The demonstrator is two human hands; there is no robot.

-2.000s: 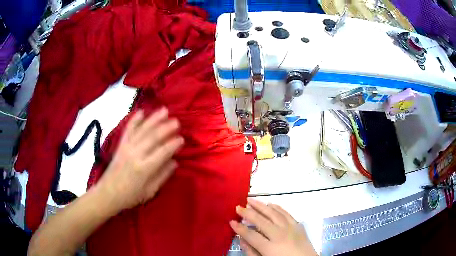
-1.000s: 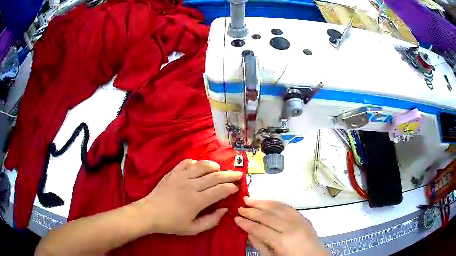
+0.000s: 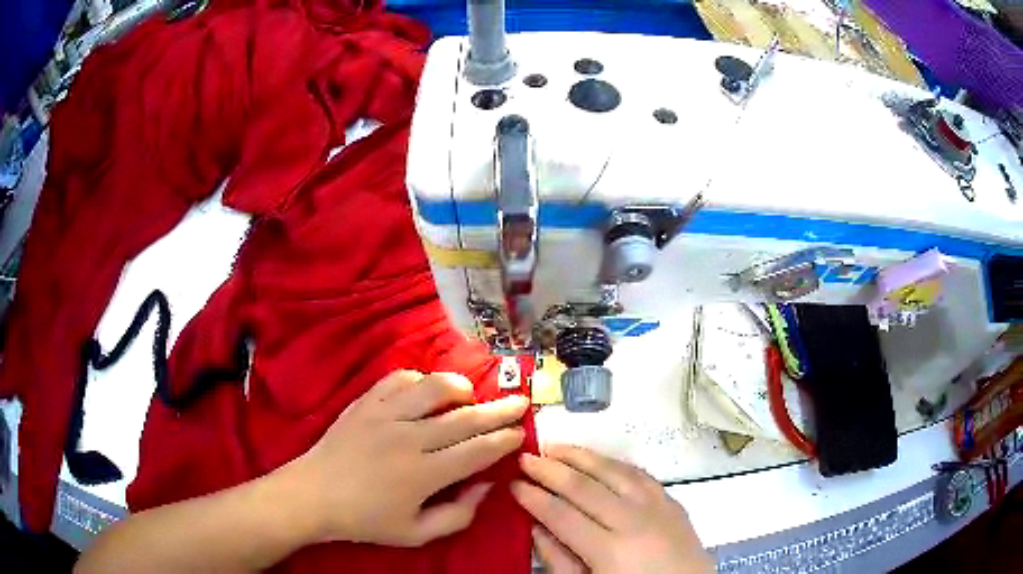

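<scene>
Red knit fabric (image 3: 337,252) lies under the needle area of the white sewing machine (image 3: 673,146), its edge running towards me. A small white tag with a dark mark (image 3: 510,372) lies on it in front of the presser foot. My left hand (image 3: 409,460) presses and holds the fabric just in front of the tag, fingers pointing right. My right hand (image 3: 606,510) is at the fabric's right edge, fingertips on it, partly cut off by the lower picture edge. The fingertips' exact grip is partly hidden.
More red fabric (image 3: 135,168) is heaped at the left. A wavy black strip (image 3: 157,336) lies beside it. Right of the needle are a grey knob (image 3: 587,389), cream pieces (image 3: 735,370), a red-orange loop (image 3: 785,409) and a black rectangle (image 3: 850,387).
My left hand has come down from above the fabric to its edge, beside my right hand. Over the last second both hands stay close together there. The whole view has shifted slightly.
</scene>
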